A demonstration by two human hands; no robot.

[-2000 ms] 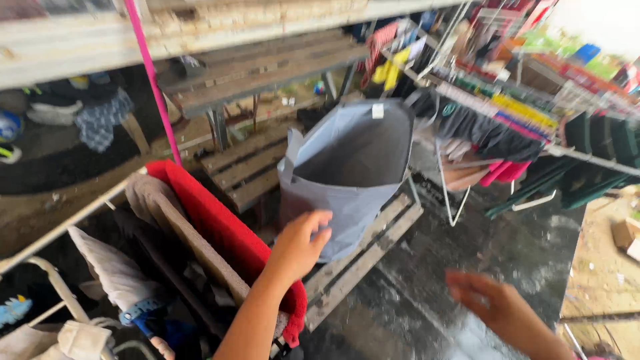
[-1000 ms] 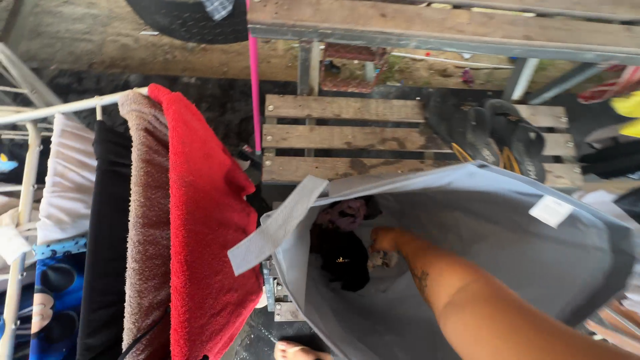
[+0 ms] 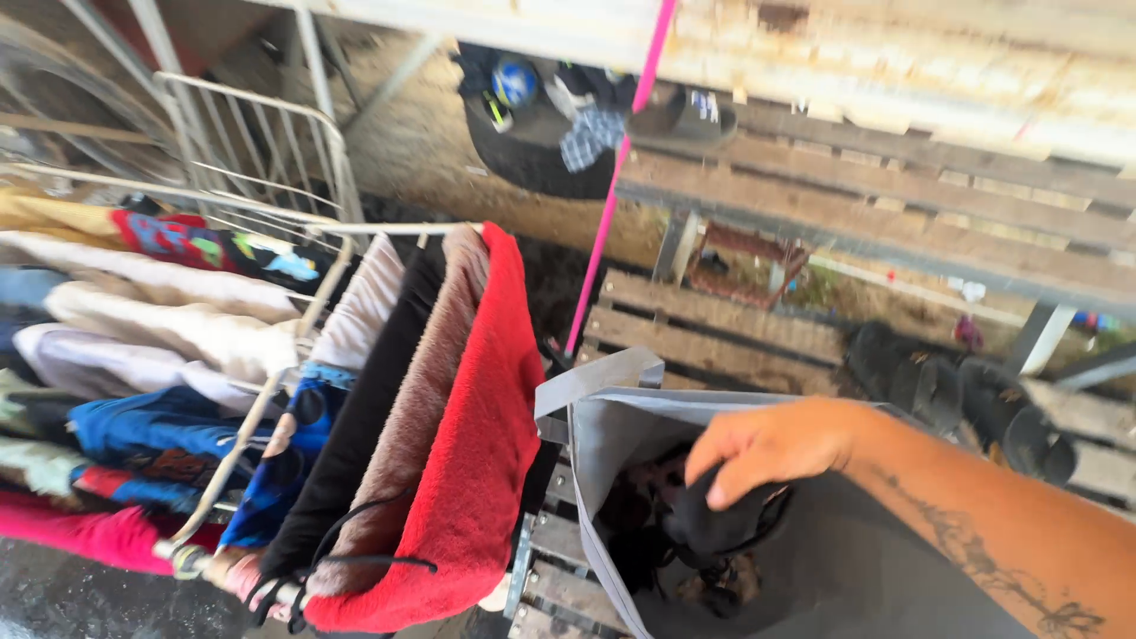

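Over the mouth of a grey fabric laundry bag [image 3: 887, 550], my right hand [image 3: 772, 448] pinches a black cloth item [image 3: 723, 524] between thumb and fingers. More dark and patterned clothes [image 3: 723, 586] lie below it in the bag. My left hand is out of the picture. To the left of the bag, a red towel [image 3: 461, 426] hangs on the end of a white metal drying rack [image 3: 382, 228], beside a brown fleecy cloth [image 3: 408, 426] and a black garment [image 3: 355, 417].
A slatted wooden bench [image 3: 887, 200] stands behind the bag, with black sandals [image 3: 958, 390] on the lower slats [image 3: 710, 333]. A pink pole [image 3: 612, 191] rises between the rack and bench. Several garments [image 3: 177, 337] hang at left. A black tub [image 3: 532, 160] holds shoes and a checked cloth.
My right hand was deep inside the bag and is now higher, near its opening, with the black cloth item in its fingers. The view has shifted to the left, showing more of the rack.
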